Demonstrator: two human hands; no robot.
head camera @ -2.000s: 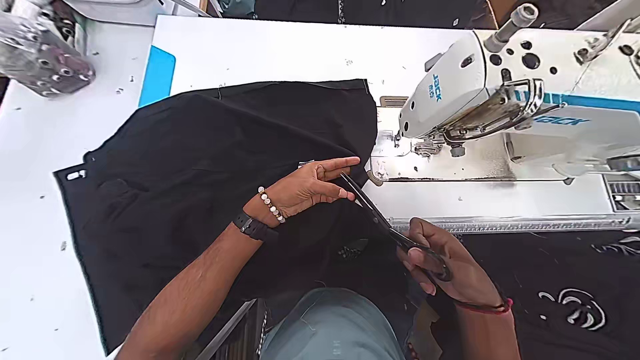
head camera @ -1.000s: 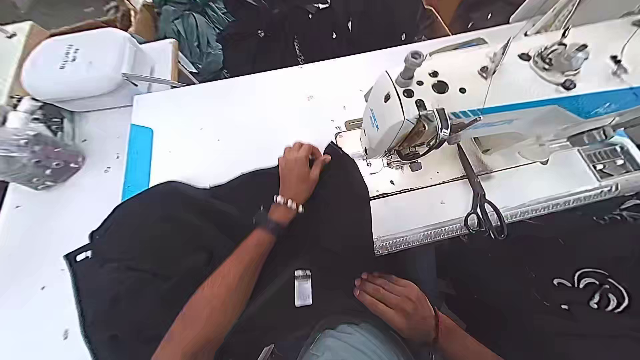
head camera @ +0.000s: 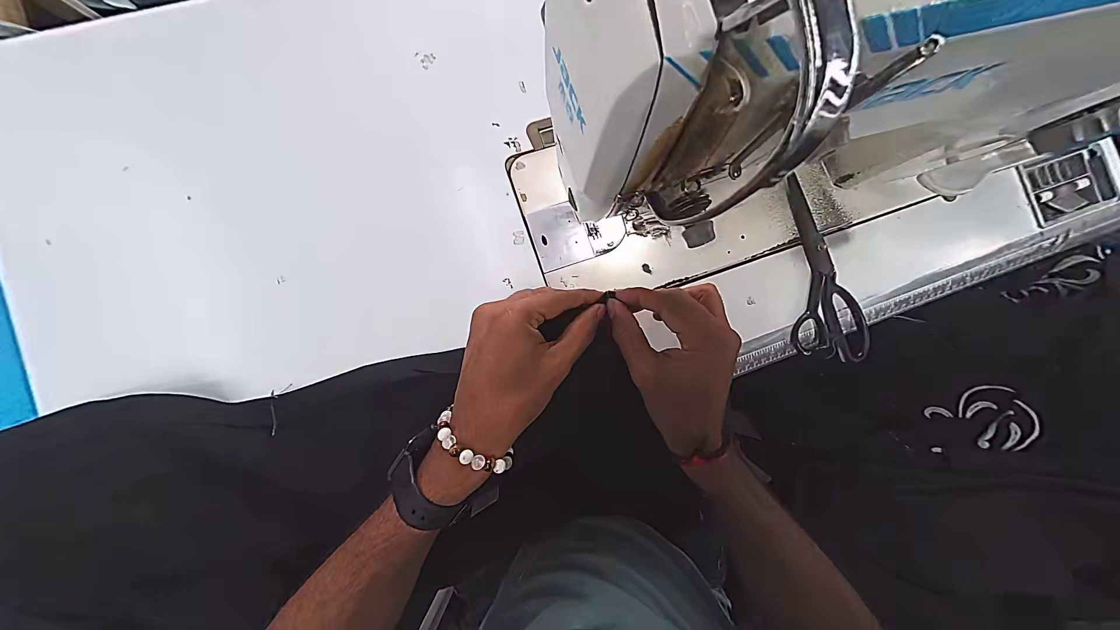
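Observation:
Black fabric (head camera: 219, 472) lies over the near side of the table and my lap. My left hand (head camera: 516, 359) pinches an edge of it between thumb and forefinger. Close beside it, almost fingertip to fingertip, my right hand (head camera: 678, 350) pinches the same small bit of edge. Both hands are just in front of the sewing machine's needle area, short of the presser foot (head camera: 643, 219). The head of the white and blue sewing machine (head camera: 604, 105) stands behind them.
Black-handled scissors (head camera: 827, 306) lie on the machine bed to the right, blades under the machine arm. A measuring tape strip (head camera: 919, 302) runs along the table's front edge. Thread scraps dot the white tabletop (head camera: 262, 192). More black fabric with a white pattern (head camera: 989, 420) is at the right.
My hands, apart on the fabric one second ago, have come together at its edge. The scissors, in my right hand two seconds ago, lay on the machine bed one second ago. The view is closer.

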